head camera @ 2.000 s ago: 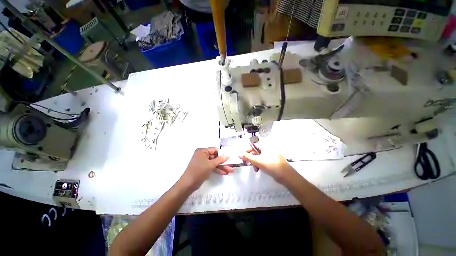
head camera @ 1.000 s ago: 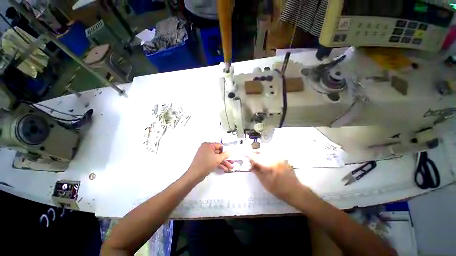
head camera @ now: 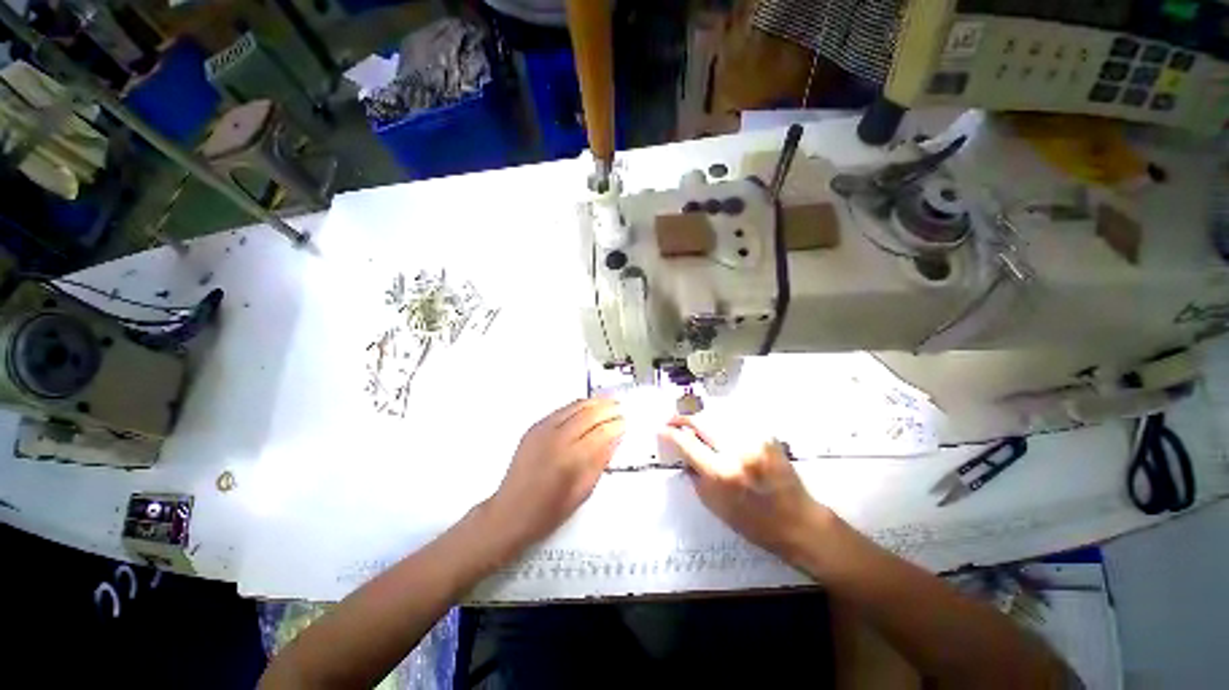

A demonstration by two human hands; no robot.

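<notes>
The cream sewing machine (head camera: 876,290) stands right of centre, its needle and presser foot (head camera: 670,384) brightly lit. My left hand (head camera: 559,465) lies flat with fingers together just left of the presser foot. My right hand (head camera: 741,479) is just right and in front of it, fingertips bent together near the needle. Glare and my fingers hide any small fabric piece, so I cannot tell what either hand holds. A loose pile of small pale pieces (head camera: 429,324) lies on the table to the left.
Thread snips (head camera: 984,469) and black-handled scissors (head camera: 1159,465) lie at the right. A pale sheet (head camera: 849,404) is under the machine arm. A small switch box (head camera: 159,523) is front left, a second machine (head camera: 81,371) far left. An orange-brown rod (head camera: 593,81) stands behind the machine head.
My left hand has turned flatter, its fingers now extended together beside the needle instead of curled. My right hand has drawn back from its place two seconds ago. The view has shifted slightly.
</notes>
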